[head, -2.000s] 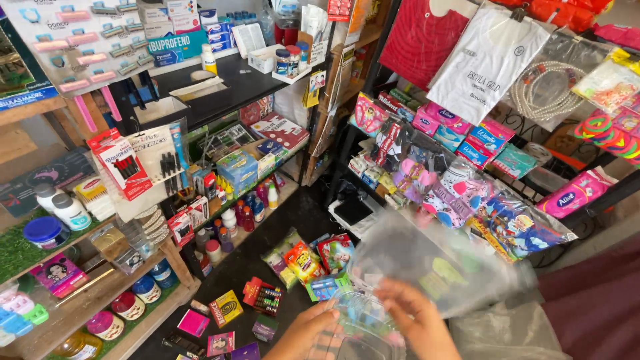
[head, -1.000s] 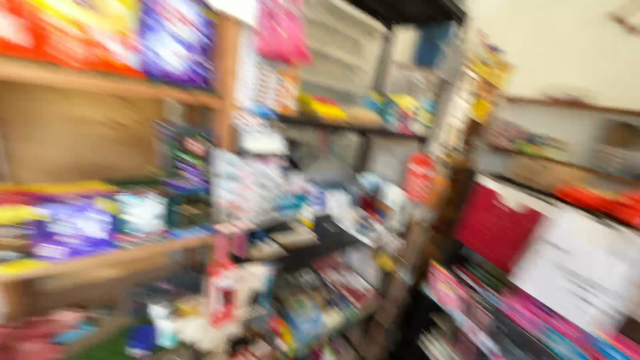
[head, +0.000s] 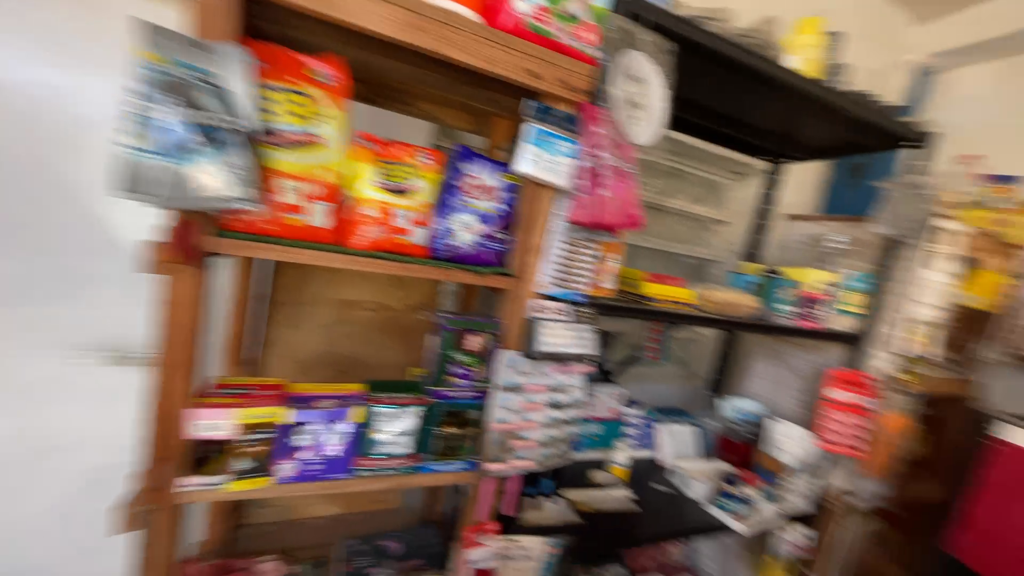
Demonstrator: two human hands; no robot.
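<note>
Neither of my hands shows in the head view now, so what they hold or touch is hidden. The view is blurred and takes in a wooden shelf unit (head: 360, 260). On its upper board stand a tall red and yellow bag (head: 300, 144), a shorter red and yellow bag (head: 394, 196) and a purple bag (head: 474, 208). A silvery plastic package (head: 186, 120) hangs at the left post. Lower down, a purple and yellow package (head: 320, 434) stands among several other packages.
A pink bag (head: 606, 172) and a card of small items (head: 536, 408) hang by the right post. Behind them is a black shelf (head: 728, 322) with small packages. A black counter (head: 640, 504) holds a white box (head: 720, 488). A red item (head: 848, 412) hangs at right.
The view has swung up and left to the shelves. Two seconds ago both my hands were at a clear plastic container and a clear bag; now they are out of view.
</note>
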